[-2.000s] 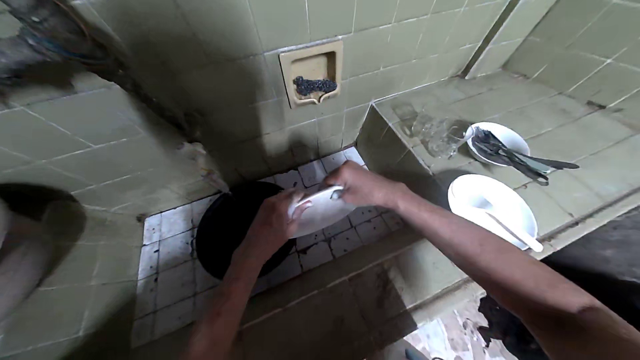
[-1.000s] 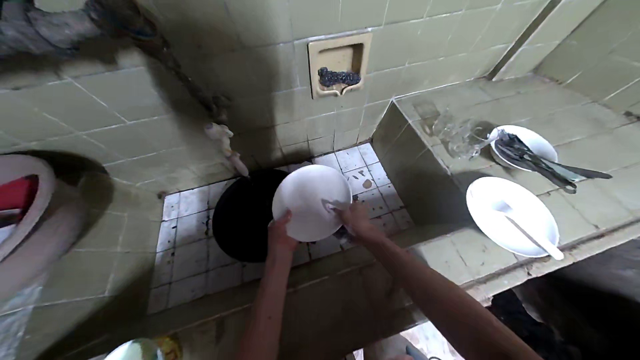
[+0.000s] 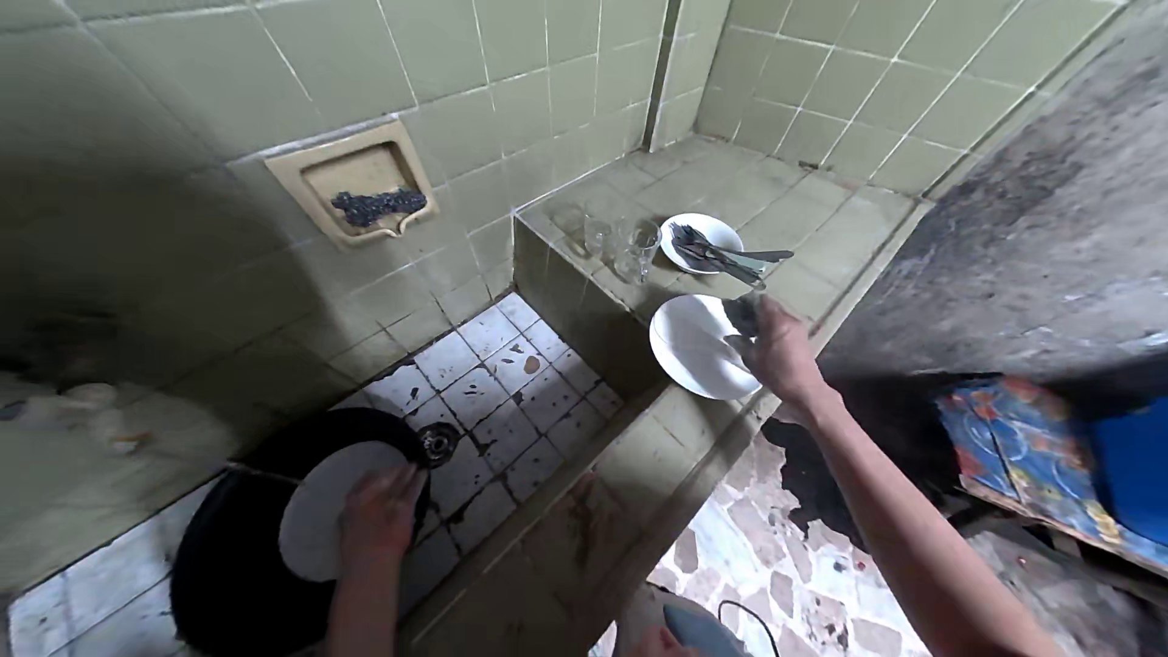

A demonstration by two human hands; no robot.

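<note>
My left hand [image 3: 379,511] grips the right side of a white plate [image 3: 315,516], tilted over a round black basin [image 3: 219,566] on the sink floor. My right hand [image 3: 783,351] is at the right side of a white bowl [image 3: 689,342] on the tiled ledge. A small dark grey pad [image 3: 741,315] shows at its fingers; blur hides its exact kind. Behind that bowl, a smaller white bowl [image 3: 712,228] holds several metal utensils [image 3: 725,255]. Clear glasses [image 3: 639,246] stand to its left.
A beige wall soap dish [image 3: 356,182] holds a dark scouring pad [image 3: 379,206]. A drain [image 3: 439,443] lies beside the basin. The sink's raised front edge [image 3: 547,538] runs below the ledge. At the right are a floral-covered surface [image 3: 1022,456] and a blue object [image 3: 1131,456].
My right hand has left the white plate and moved right to the bowl on the ledge. My left hand still has the plate, now over the black basin. The view has shifted right.
</note>
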